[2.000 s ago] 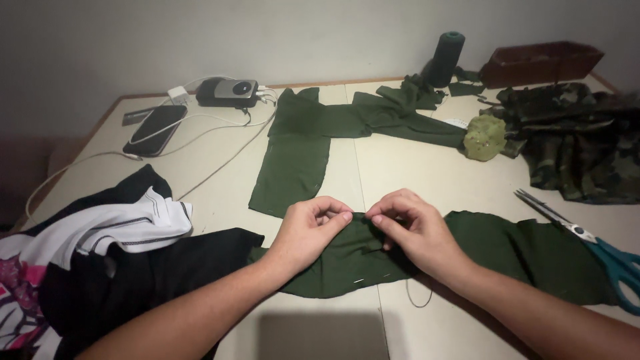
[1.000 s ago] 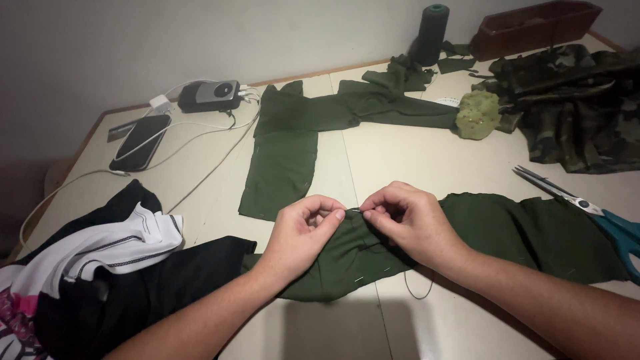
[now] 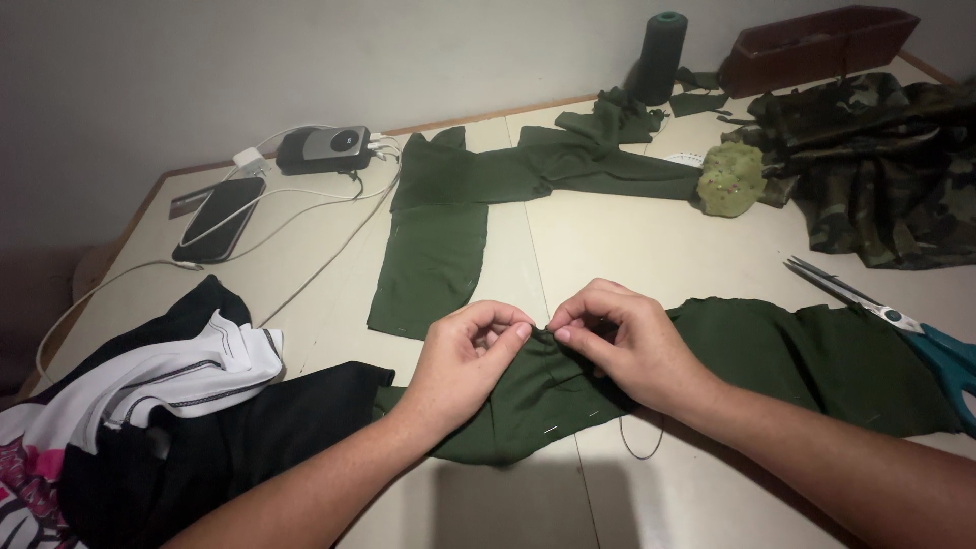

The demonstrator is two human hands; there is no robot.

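Note:
Dark green fabric [image 3: 534,404] with pins along its lower edge lies across the near part of the table. My left hand [image 3: 476,358] pinches its upper edge between thumb and forefinger. Close beside it, my right hand [image 3: 621,343] pinches the same edge; whether a needle is between those fingers cannot be told. A loop of dark thread [image 3: 642,450] hangs below my right wrist. Teal-handled scissors [image 3: 892,316] rest with their blades apart at the fabric's right end. Behind my hands lies another pinned green fabric piece [image 3: 431,259].
Black and white cloth [image 3: 206,374] lies at left, with a phone [image 3: 219,221], cables and a power bank [image 3: 324,149] beyond. At the back are a thread cone [image 3: 662,61], a reddish-brown box [image 3: 820,46], a pincushion [image 3: 730,179] and camouflage fabric [image 3: 884,168].
Both hands keep pinching the green fabric's upper edge, close together. My right hand's fingers have shifted slightly against the cloth. The view has moved a little.

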